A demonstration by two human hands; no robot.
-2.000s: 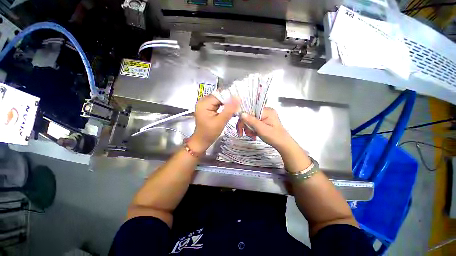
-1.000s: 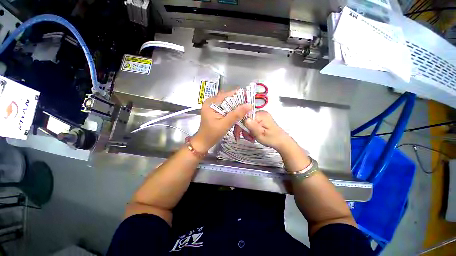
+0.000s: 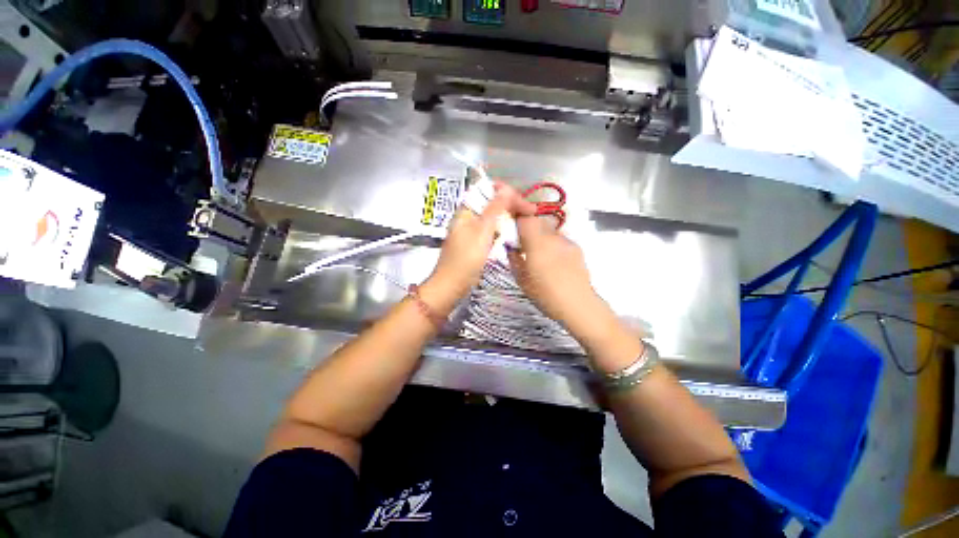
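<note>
My left hand (image 3: pixel 468 240) is closed around white cables (image 3: pixel 480 193), whose ends stick up above the fingers. My right hand (image 3: pixel 547 252) is against it at the same bundle; its fingers are partly hidden. Small scissors with red loop handles (image 3: pixel 549 195) lie on the steel plate just behind the right hand; their blades are hidden. A heap of white cables (image 3: pixel 515 315) lies below the hands in the steel collecting tray (image 3: pixel 673 363). A few longer white cables (image 3: pixel 363 250) reach left from the left hand over the tray.
The steel cover plate (image 3: pixel 358 179) with yellow labels is left of centre. A blue hose (image 3: pixel 189 89) and a white unit (image 3: pixel 47 226) stand at the left. Papers (image 3: pixel 778 105) lie on the vented white cover (image 3: pixel 920 142) at right. A blue crate (image 3: pixel 815 399) stands at lower right.
The fanned cables have been drawn together into a narrower bundle. The right hand has risen and turned against the left. The red scissor handles, hidden at first, now show behind the hands.
</note>
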